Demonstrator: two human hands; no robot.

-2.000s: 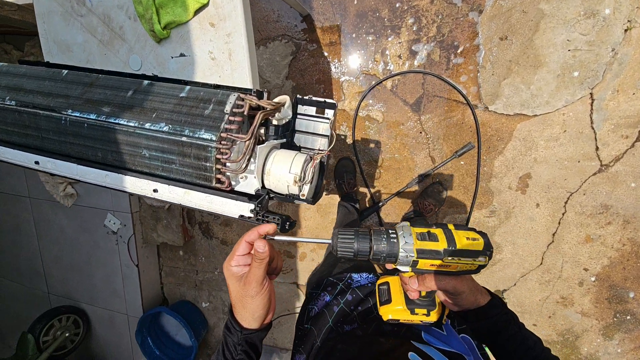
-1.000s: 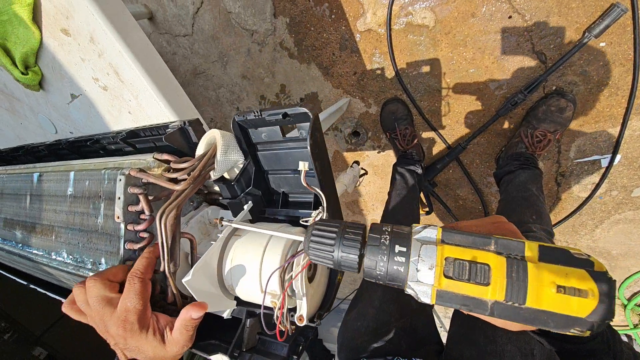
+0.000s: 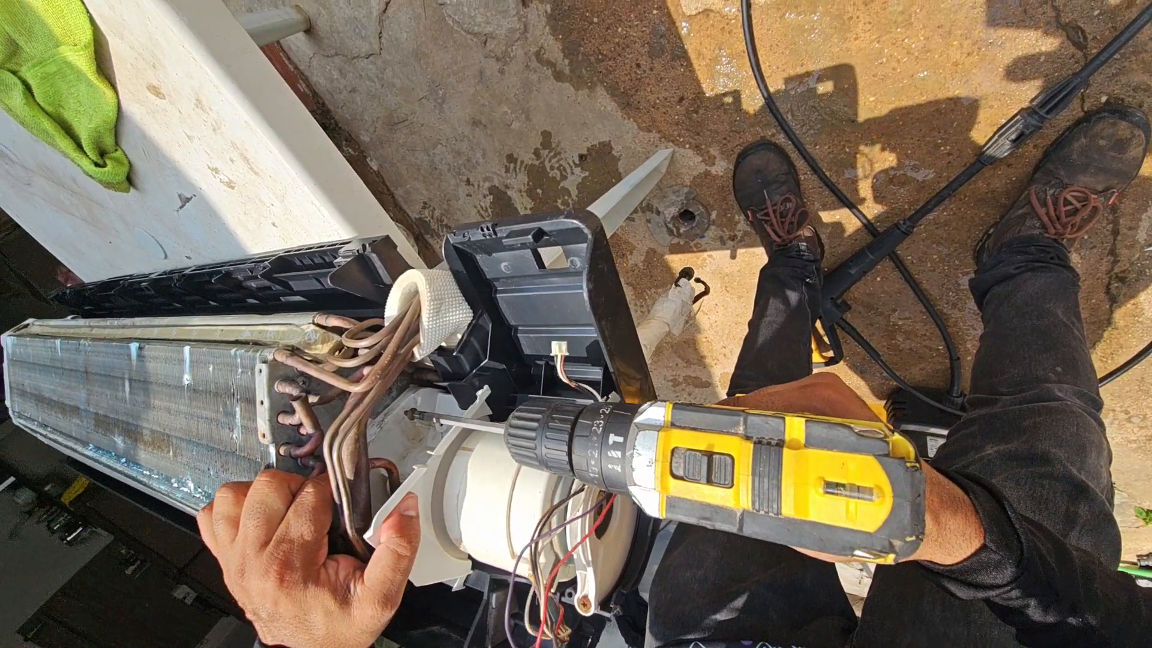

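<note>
My right hand (image 3: 810,396) grips a yellow and black cordless drill (image 3: 765,477), its long screwdriver bit (image 3: 454,421) pointing left above the white motor housing (image 3: 495,504). Most of that hand is hidden behind the drill. My left hand (image 3: 306,558) rests at the lower end of the finned coil (image 3: 144,405) of an air conditioner's indoor unit, fingers by the bent copper pipes (image 3: 346,432), thumb at a white plastic edge. Red, purple and pale wires (image 3: 549,558) hang over the motor. A black plastic end housing (image 3: 540,297) with a small white connector (image 3: 560,348) stands beyond it.
A white table (image 3: 225,144) with a green cloth (image 3: 63,90) stands at upper left. On the wet concrete floor lie a black hose (image 3: 810,162) and a spray lance (image 3: 945,189), near my shoes (image 3: 778,198). A drain (image 3: 679,216) is in the floor.
My left hand has left the bit, which it touched two seconds ago, and now lies at the coil's end. The drill has come over the motor. The view has moved much closer to the unit.
</note>
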